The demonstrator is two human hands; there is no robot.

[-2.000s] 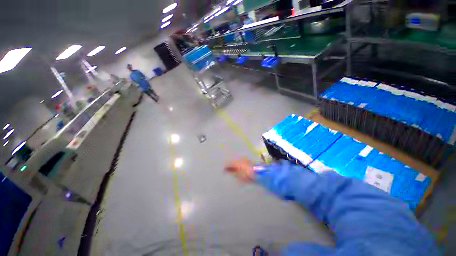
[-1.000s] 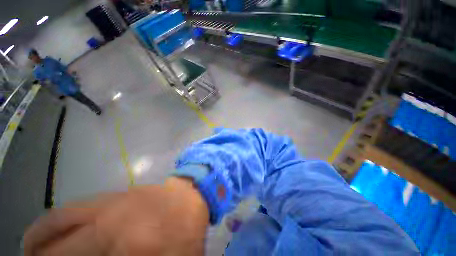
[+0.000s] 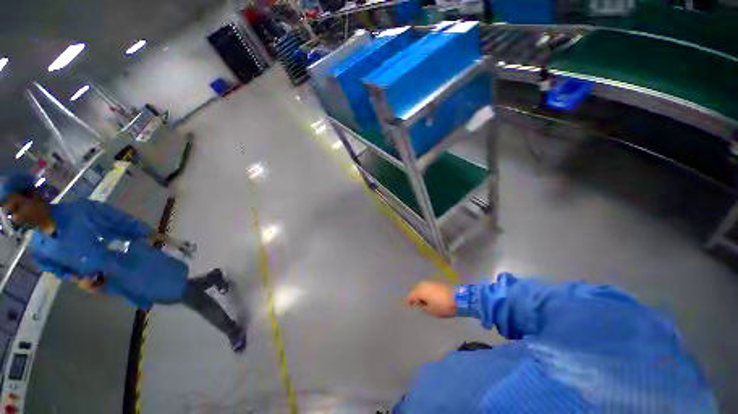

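Note:
My right hand (image 3: 433, 299) is small, right of the lower middle, at the end of a light blue smock sleeve. Its fingers look loosely curled in, and I see nothing in it. My left hand is not in view. Nearest in front stands a metal-framed cart (image 3: 417, 190) with two shelves. Its upper level holds large blue boxes or panels (image 3: 433, 69) side by side; a white label hangs at the side. The lower shelf (image 3: 441, 182) is green. My hand is apart from the cart.
A person in a blue smock (image 3: 121, 251) walks at the left beside a machine line (image 3: 24, 348). A yellow line (image 3: 271, 315) runs along the grey floor. A green-topped bench (image 3: 647, 69) with a blue bin (image 3: 569, 93) stands at the upper right. Dark racks (image 3: 236, 52) stand far ahead.
The cart and the person are much nearer. The blue-topped stacks at the right have left the view. My right hand moved from large at the lower left to smaller, lower middle-right.

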